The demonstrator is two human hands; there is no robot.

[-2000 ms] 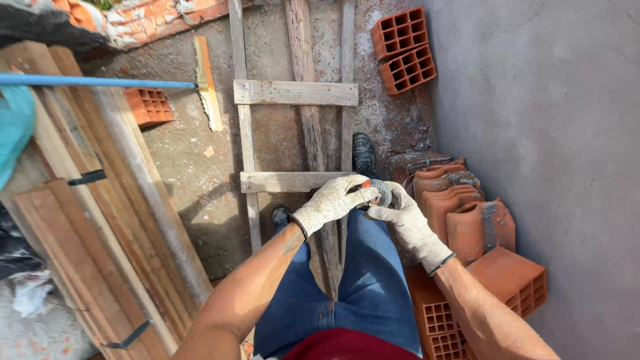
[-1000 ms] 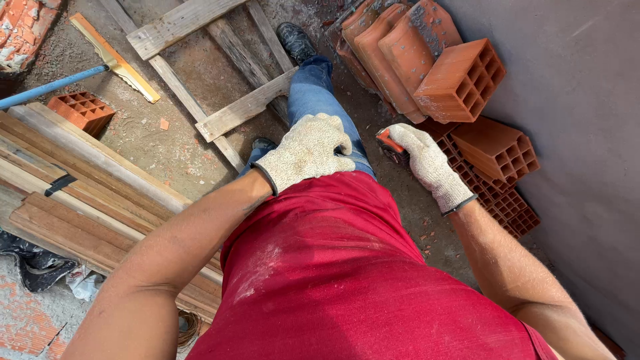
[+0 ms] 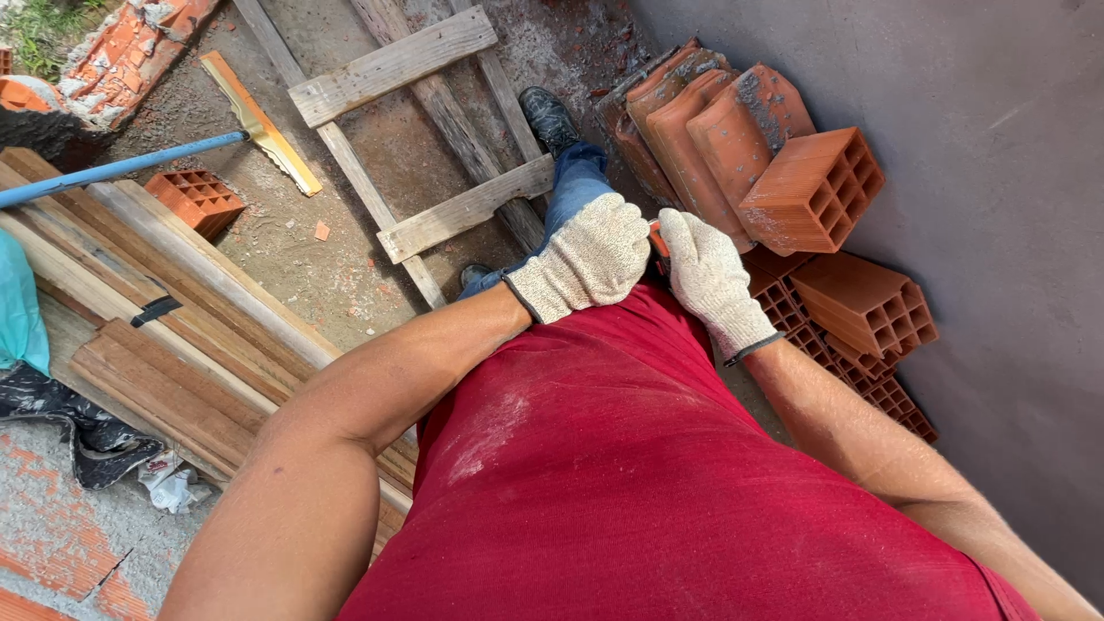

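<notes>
My left hand [image 3: 595, 259], in a speckled knit work glove, is at my waist in front of the red shirt [image 3: 569, 466]. Its fingers are curled, and whether anything is inside them is hidden. Close on its right, my right hand [image 3: 707, 272], gloved alike, grips a small orange and black tool [image 3: 659, 246], mostly covered by the glove, so its kind cannot be told. Below both hands, my leg in blue jeans [image 3: 580, 185] ends in a dark boot [image 3: 549, 119] beside the wooden ladder's rails.
A wooden ladder-like frame [image 3: 466, 207] lies ahead. Stacked roof tiles [image 3: 690, 129] and hollow bricks [image 3: 862, 302] line the grey wall [image 3: 992, 172] at right. Boards [image 3: 181, 388] are piled at left, near a blue-handled push broom or squeegee [image 3: 263, 125] and a hollow brick [image 3: 197, 203].
Two seconds ago both hands were together over the jeans, at a round grey and orange object. One second ago they were apart; now they are close together at my waist. The view has turned and tilted.
</notes>
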